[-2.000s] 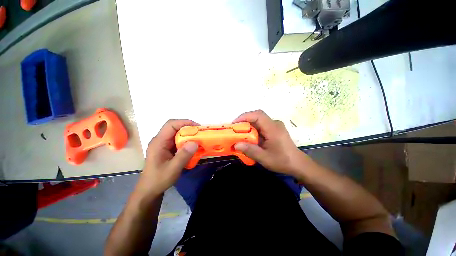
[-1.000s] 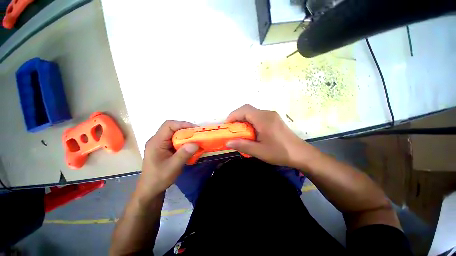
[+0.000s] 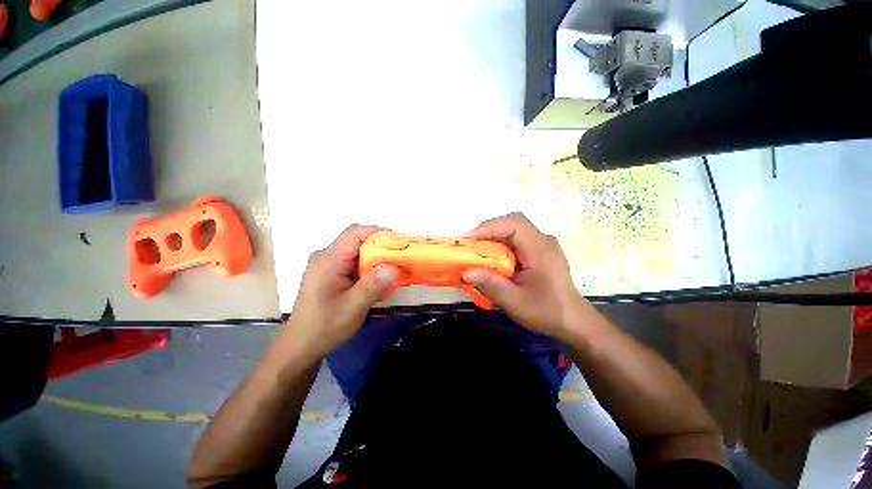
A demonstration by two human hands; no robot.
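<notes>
An orange controller shell [image 3: 438,260] is held level at the front edge of the white work mat [image 3: 382,124], its long narrow side facing up. My left hand [image 3: 346,282] grips its left end, with the thumb on the near face. My right hand [image 3: 521,277] grips its right end in the same way. My fingers behind and under the shell are hidden. A second orange shell [image 3: 218,250] lies flat on the bench at the left, its three openings showing.
A blue bin [image 3: 131,143] stands at the left. The screw feeder [image 3: 542,67] stands at the back right. The black electric screwdriver [image 3: 688,119] reaches in from the right above a speckled yellow patch [image 3: 612,229]. A cardboard box [image 3: 803,344] is below the bench at right.
The view has shifted, so the bench items sit elsewhere in the picture. Both hands still hold the shell, which has tilted slightly between frames. The second shell stays on the bench.
</notes>
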